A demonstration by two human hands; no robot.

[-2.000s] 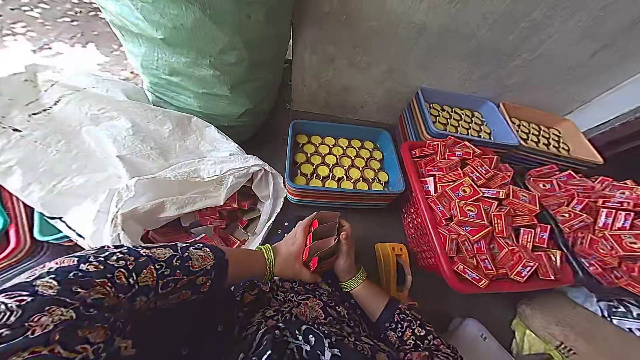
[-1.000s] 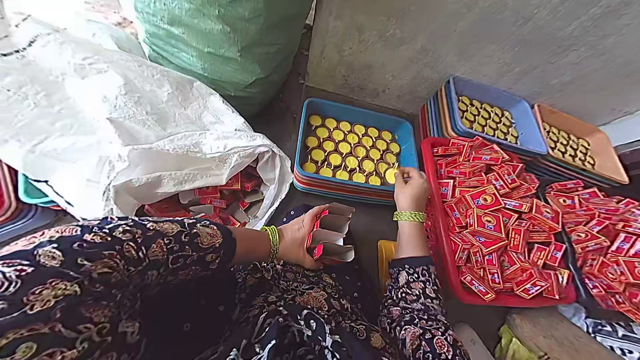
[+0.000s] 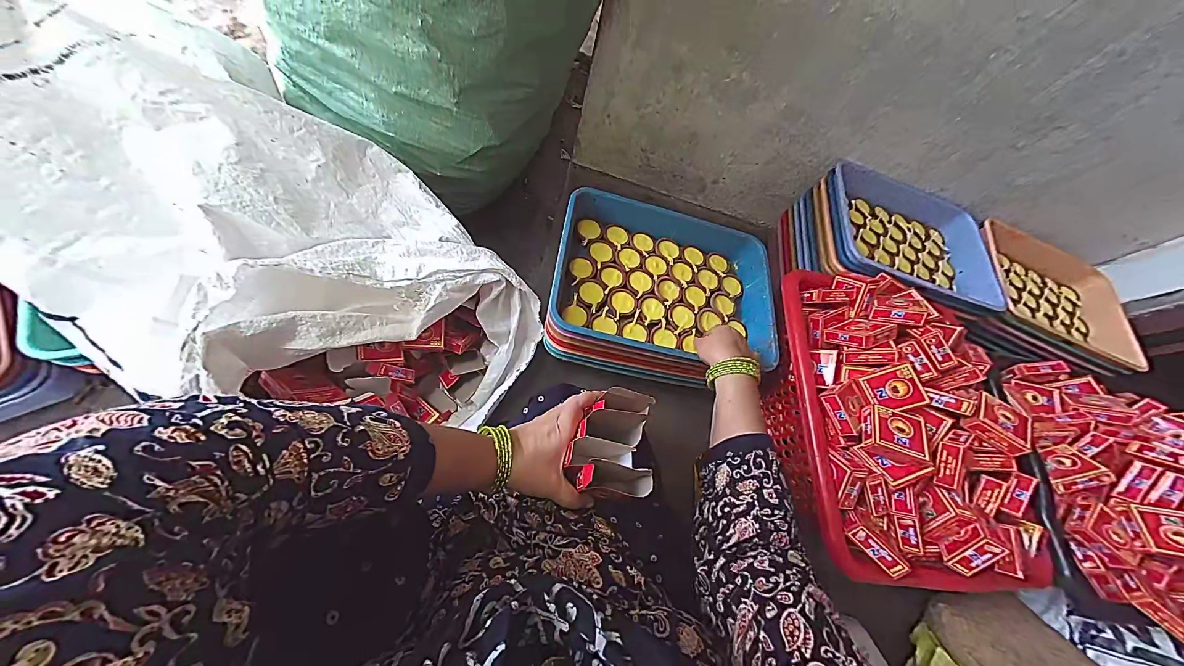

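Observation:
My left hand (image 3: 552,450) grips several small red cardboard boxes (image 3: 612,444) side by side, their open grey ends facing right. My right hand (image 3: 726,345) reaches to the near right corner of a blue plastic tray (image 3: 760,277), its fingertips at the round yellow-topped pieces (image 3: 650,309) set close together there. Whether the fingers hold a piece is hidden. The blue tray tops a stack of trays, up and to the right of my left hand.
A white woven sack (image 3: 351,268) at left holds red boxes (image 3: 407,365). Behind stands a green sack (image 3: 435,83). At right, a red plastic basket (image 3: 837,546) is heaped with closed red boxes (image 3: 897,435), beside stacked trays (image 3: 971,250) near the wall (image 3: 879,102).
Two seconds ago both hands were together at the boxes. My right hand has since gone to the blue tray, while my left hand keeps hold of the boxes.

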